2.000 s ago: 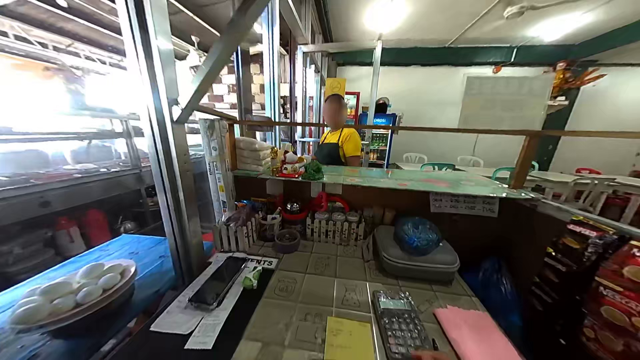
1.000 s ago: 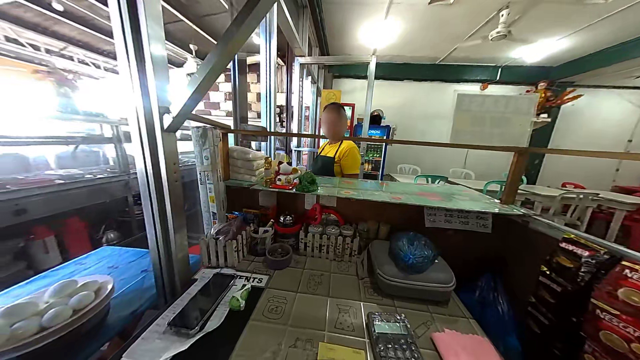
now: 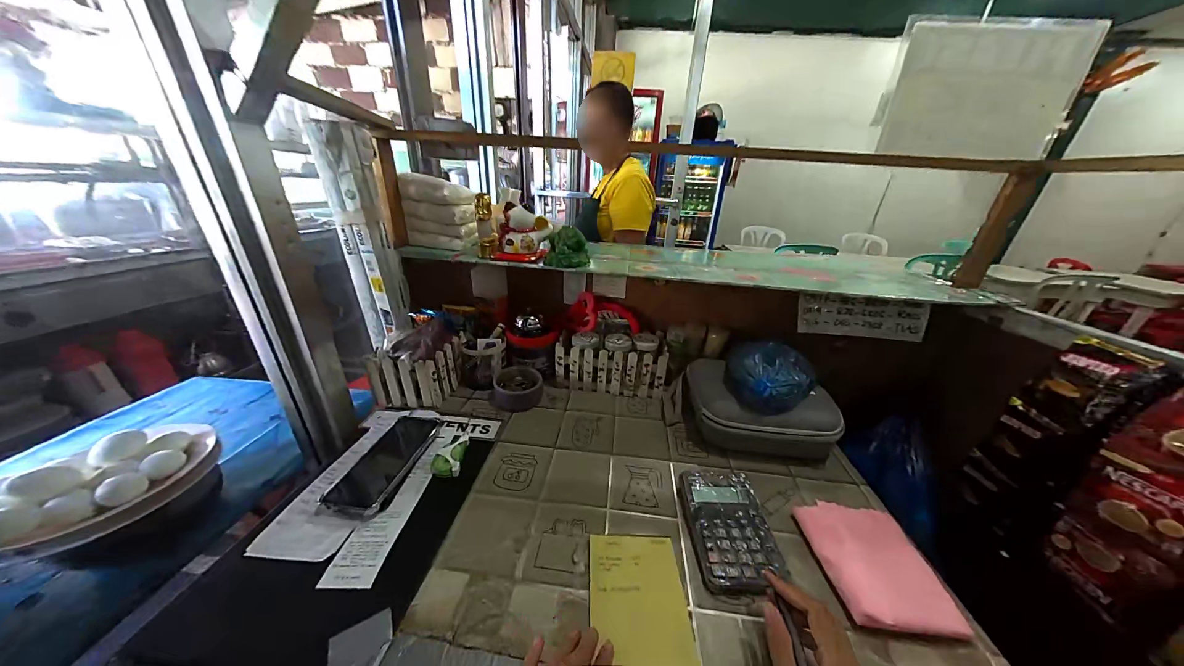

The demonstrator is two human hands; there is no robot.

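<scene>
My left hand [image 3: 569, 647] is at the bottom edge, its fingertips beside the lower left edge of a yellow slip of paper [image 3: 640, 601] that bears handwriting. My right hand [image 3: 809, 624] holds a dark pen [image 3: 789, 622], with a finger close to the lower right corner of a calculator [image 3: 731, 532] in a clear cover. A folded pink cloth or paper [image 3: 879, 569] lies to the right of the calculator. To the left, a smartphone [image 3: 381, 462] rests on papers [image 3: 356, 555], near a small green and white packet [image 3: 450, 458].
A grey case [image 3: 763, 425] with a blue plastic bundle [image 3: 770, 376] on it stands at the tiled counter's back. A plate of eggs [image 3: 208, 453] is at left, coffee packs [image 3: 1119, 509] at right. Beyond the glass ledge [image 3: 703, 268] stands a person in a yellow shirt [image 3: 629, 199].
Both hands now show at the bottom edge; one second ago neither was in view. The person beyond the ledge has turned their head to the left.
</scene>
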